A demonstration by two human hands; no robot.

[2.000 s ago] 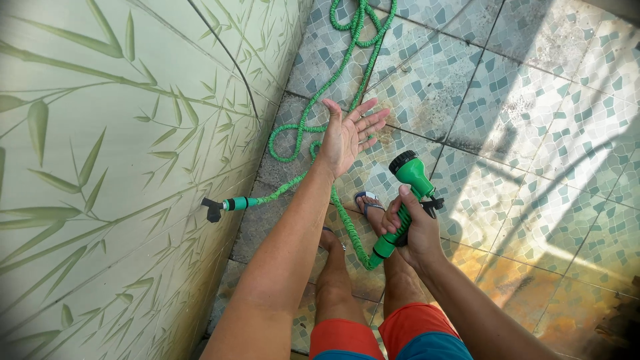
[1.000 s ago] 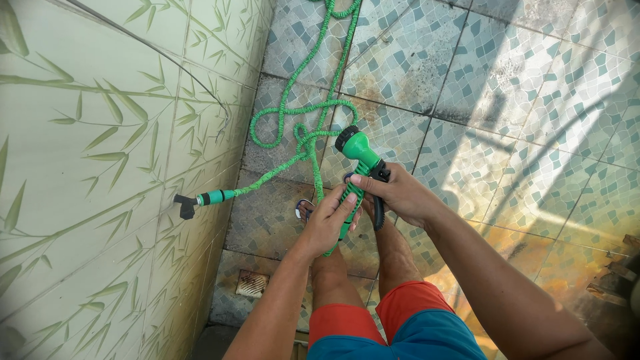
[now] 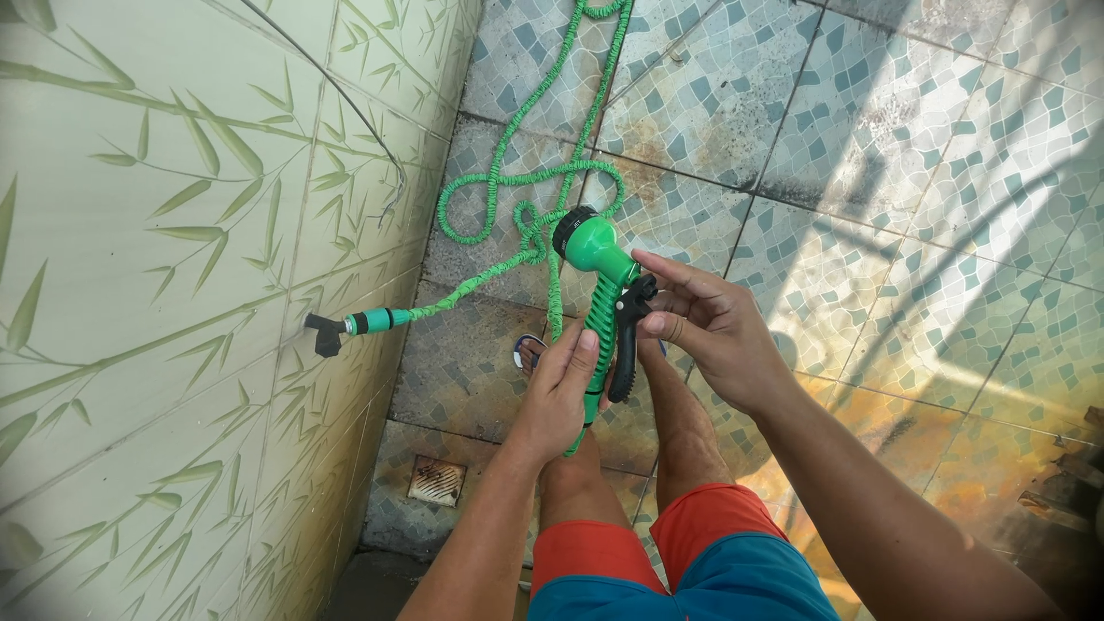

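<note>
My left hand grips the ribbed green handle of a hose spray nozzle, whose black dial head points up and to the left. Beside the black trigger, my right hand has its fingers spread, with fingertips at the nozzle's neck and the trigger's top; whether they press on it I cannot tell. A green expandable hose lies in loops on the floor and runs to a teal and black connector on a black wall tap.
A tiled wall with a bamboo pattern rises at the left, with a thin dark cable hanging along it. A rusty floor drain is near my legs. Stained mosaic-pattern tiles cover the floor.
My left hand, extended without the nozzle two seconds ago, now grips its handle. The right hand has loosened from its earlier hold on the nozzle, and its fingers are spread.
</note>
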